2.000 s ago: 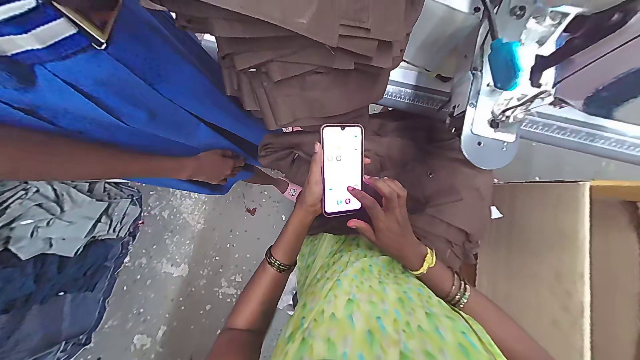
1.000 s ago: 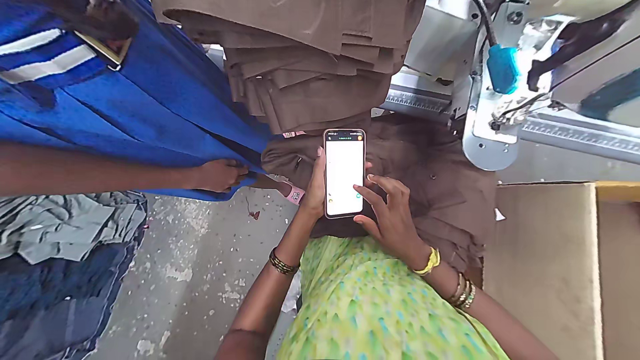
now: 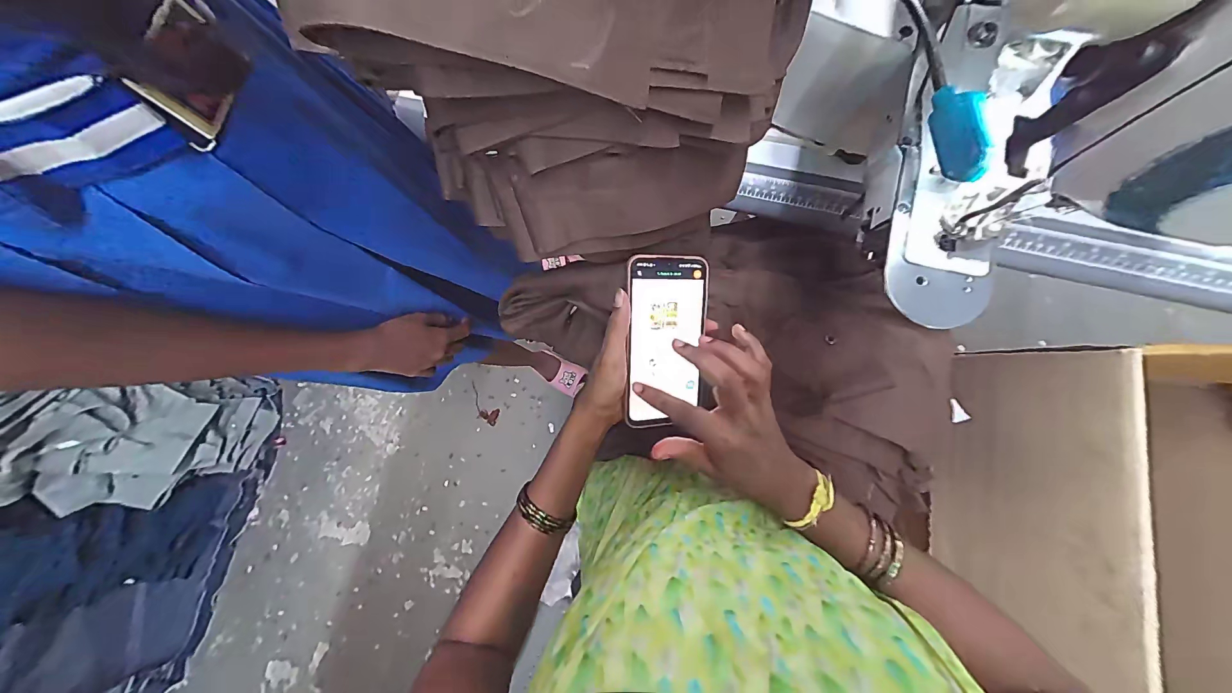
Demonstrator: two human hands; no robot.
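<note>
A smartphone (image 3: 664,342) with a lit, mostly white screen stands upright in my left hand (image 3: 606,371), whose thumb lies along its left edge. My right hand (image 3: 736,414) is over the lower right of the phone, fingers spread, with two fingertips at the screen. Behind and to the right of the phone lies brown fabric (image 3: 828,385). Above it hangs a thick stack of folded brown cloth pieces (image 3: 597,125).
An industrial machine head (image 3: 938,279) with a ruled metal bar stands upper right. Below it is a cardboard box (image 3: 1044,481). At left, another person in blue clothing (image 3: 241,221) rests a hand (image 3: 419,345) on the cloth. Grey and navy fabrics (image 3: 125,452) lie lower left on the floor.
The phone screen has changed from rows of small icons to a blank white page, then to one with a small picture. My right hand's fingers have shifted over the screen.
</note>
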